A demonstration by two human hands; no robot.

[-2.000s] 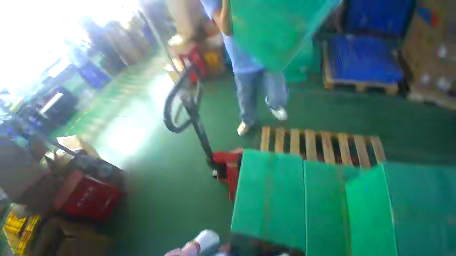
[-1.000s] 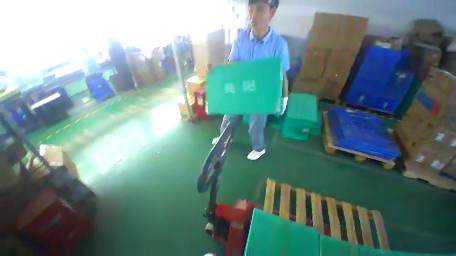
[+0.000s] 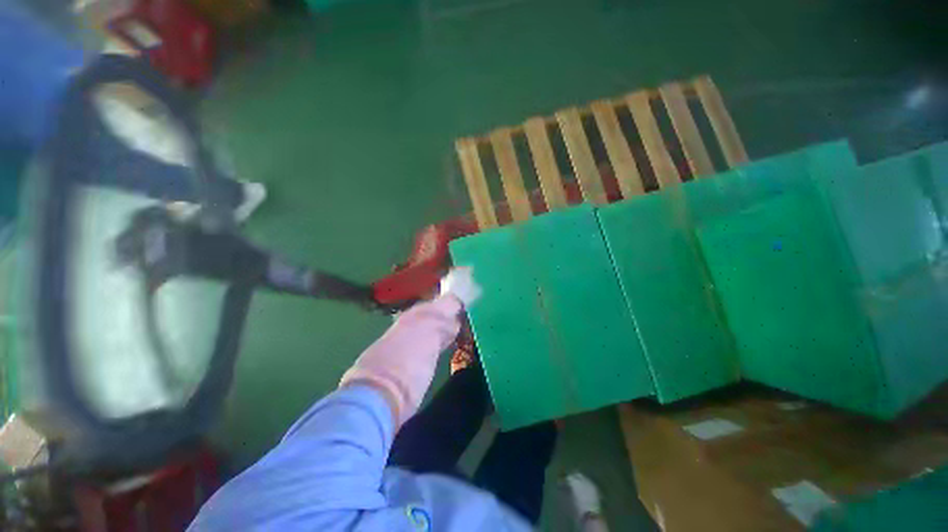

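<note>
A closed green box [image 3: 556,317] lies in front of me, beside a second green box [image 3: 670,296] with a seam between them. My left hand [image 3: 461,286], in a pale glove, is at the left edge of the first box, near its far corner. The hand is small and blurred, so whether the fingers grip the edge cannot be told. My right hand is not in view.
A pallet jack's black loop handle [image 3: 64,301] stands large at the left, its red body [image 3: 421,272] by the boxes. A wooden pallet [image 3: 572,151] lies beyond. Brown cartons [image 3: 676,457] are at the lower right. Another person's blue clothing [image 3: 42,78] shows at the upper left.
The view has tilted down and come closer to the boxes. My left arm has reached in to the box edge. The person carrying a green box is now mostly out of view.
</note>
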